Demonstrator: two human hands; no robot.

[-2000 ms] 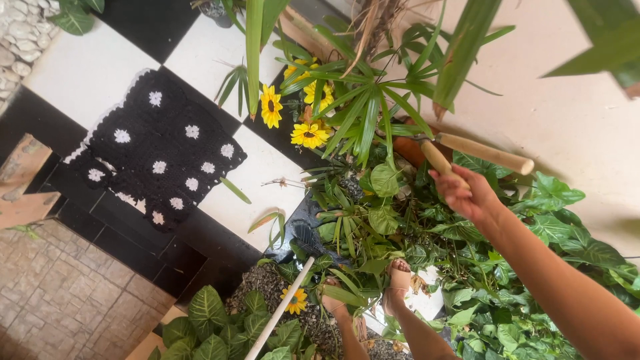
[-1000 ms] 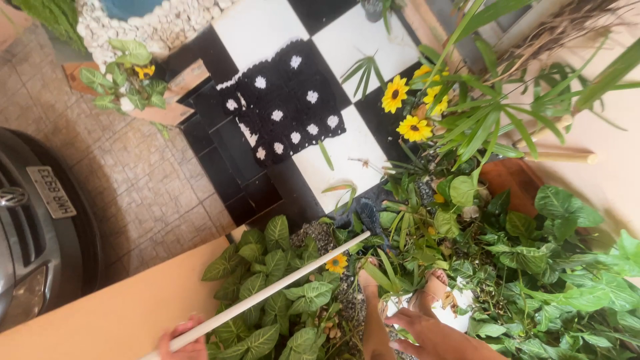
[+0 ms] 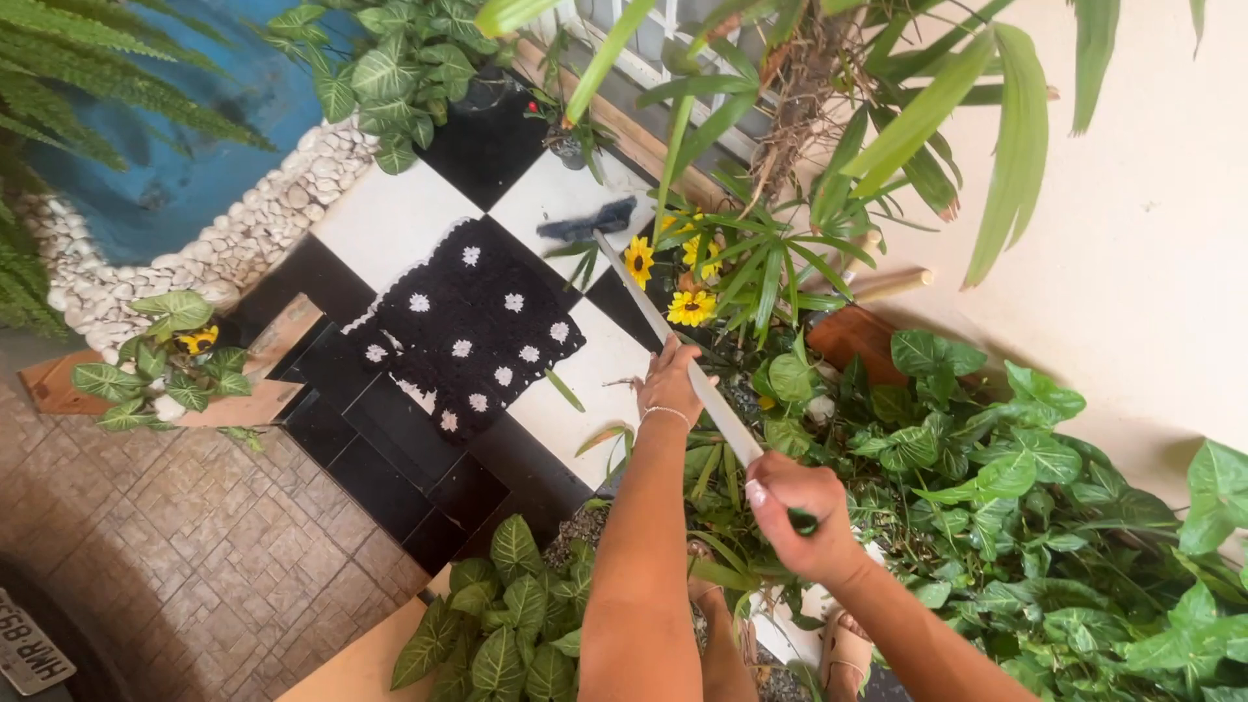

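Both my hands grip a long white pole [image 3: 634, 268] with a dark, bristly broom head [image 3: 588, 222] at its far end. My left hand [image 3: 673, 382] wraps the middle of the pole, beside the yellow flowers [image 3: 690, 307]. Nearer to me, my right hand [image 3: 799, 512] closes around the pole's green-tipped end. The broom head rests on a white floor tile, beyond a black crocheted mat [image 3: 468, 331] with white flower shapes. A cut green leaf [image 3: 564, 390] lies by the mat's near edge.
Leafy plants [image 3: 975, 487] fill the right side around my feet, with more leaves [image 3: 507, 624] at lower left. A tall palm [image 3: 809, 107] leans in from above. White pebbles [image 3: 234, 234] edge a blue pool [image 3: 234, 88]. A car's front [image 3: 29, 624] shows at bottom left.
Two seconds ago my right hand held a wooden handle by the wall; now it is on the pole. The broom head has moved from near my feet to the tile beyond the mat.
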